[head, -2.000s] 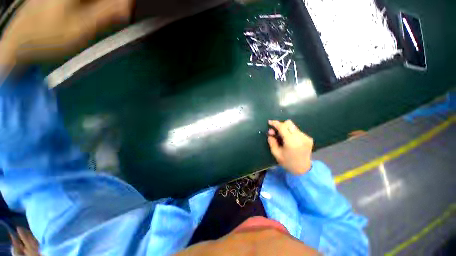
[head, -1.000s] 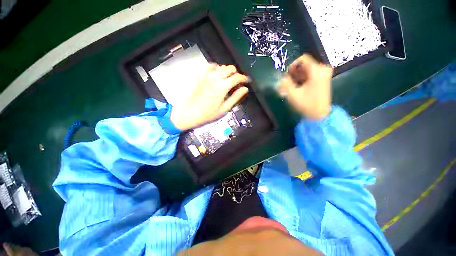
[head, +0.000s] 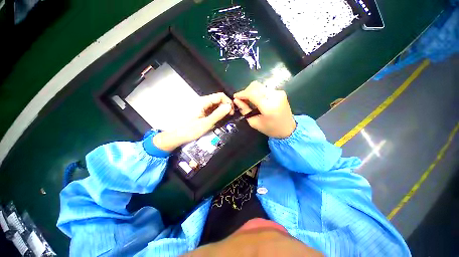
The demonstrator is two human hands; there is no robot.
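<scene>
The black carrier tray (head: 135, 127) lies tilted on the green bench, holding an open tablet unit with a large silver-white area (head: 158, 98). Its circuit board (head: 204, 149) faces me, with a bright green-blue patch. My left hand (head: 194, 120) reaches over the unit, thumb and finger pinched at the tray's right side; whether it holds a tiny part I cannot tell. My right hand (head: 269, 109) touches or nearly touches its fingertips and holds a thin dark tool (head: 249, 115), maybe tweezers. The spot between the fingertips is mostly hidden.
Loose black-and-white strips (head: 234, 36) are heaped beyond the tray. A black bulk tray of white strips (head: 319, 22) and a dark phone (head: 373, 19) are at the upper right. Bagged parts (head: 25, 233) lie at the lower left. A pale rail (head: 88, 60) curves along the far side.
The carrier tray with the unit came into view on the bench after the first frame. Since the second, my right hand has moved left to meet my left fingertips. The view has shifted.
</scene>
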